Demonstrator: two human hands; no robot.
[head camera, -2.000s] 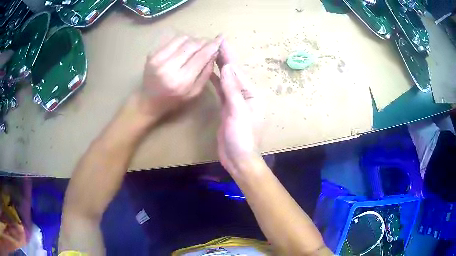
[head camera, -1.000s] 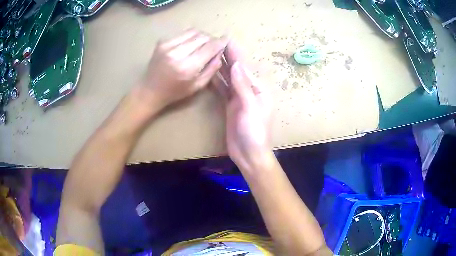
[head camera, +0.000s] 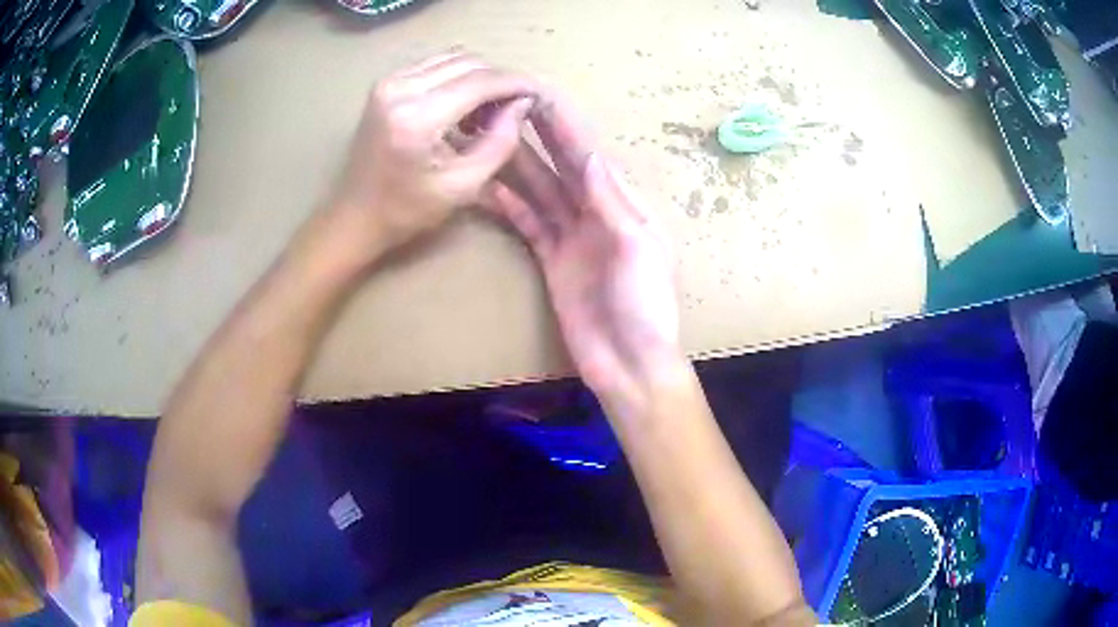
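My left hand (head camera: 429, 153) and my right hand (head camera: 607, 263) meet above the cardboard, left of its middle. The left thumb and index fingertips are pinched together beside the raised right fingers. Any small part between the fingertips is hidden or too small to make out. The right palm is turned partly up, its fingers bent. A pale green oval holder (head camera: 750, 127) lies on the tan cardboard sheet (head camera: 490, 331) right of my hands, with dark spots around it. A glossy green housing (head camera: 133, 147) with a pale rim lies at the left.
More green housings (head camera: 1024, 123) lie at the back right, and others pile up at the back left. A blue crate (head camera: 858, 539) with housings stands below the table edge at right, beside a blue stool (head camera: 969, 416).
The left fingers have curled into a rounded pinch, and the right fingers have opened and bent away from the palm. The thin pale line between the hands no longer shows.
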